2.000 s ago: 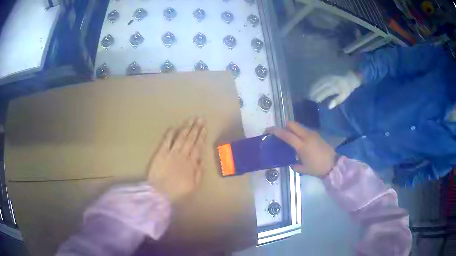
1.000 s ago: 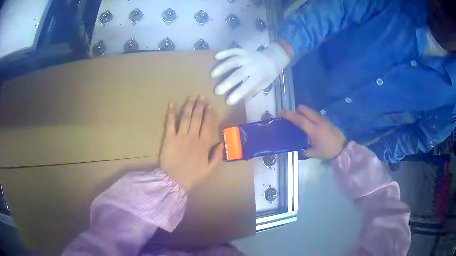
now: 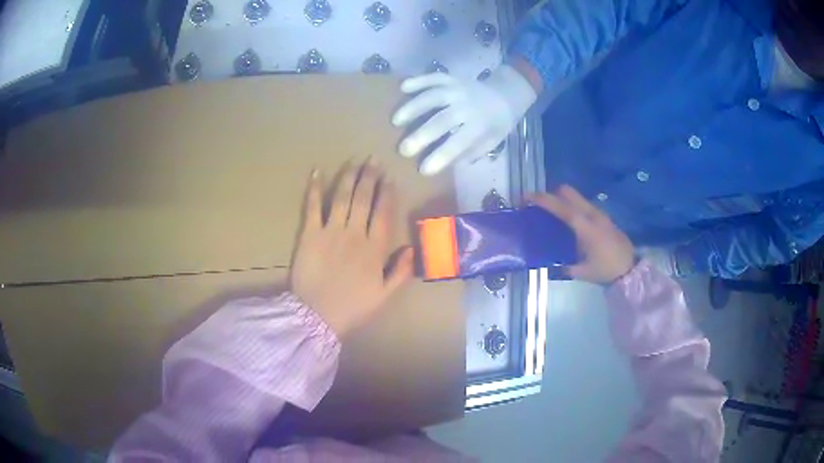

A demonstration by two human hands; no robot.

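A closed brown carton (image 3: 181,190) lies in front of me with a centre seam running from its left side to under my left hand. My left hand (image 3: 351,249) is bare and lies flat on the carton top with fingers spread, holding nothing. My right hand (image 3: 592,237) is shut on the tape gun (image 3: 515,242), whose orange front is at the carton's right edge. The gun's dark blue body extends to the right into my palm. Whether tape touches the carton cannot be told.
The ball transfer table (image 3: 343,41) shows behind and right of the carton, with its metal frame edge (image 3: 535,335). A person in a blue smock (image 3: 669,118) stands at the right, a white-gloved hand (image 3: 465,118) at the carton's far right corner. Grey floor shows lower right.
Since two seconds ago, the person's gloved hand has come in from the right to the carton. My left hand has turned slightly upright, and the tape gun has moved slightly right and up in view.
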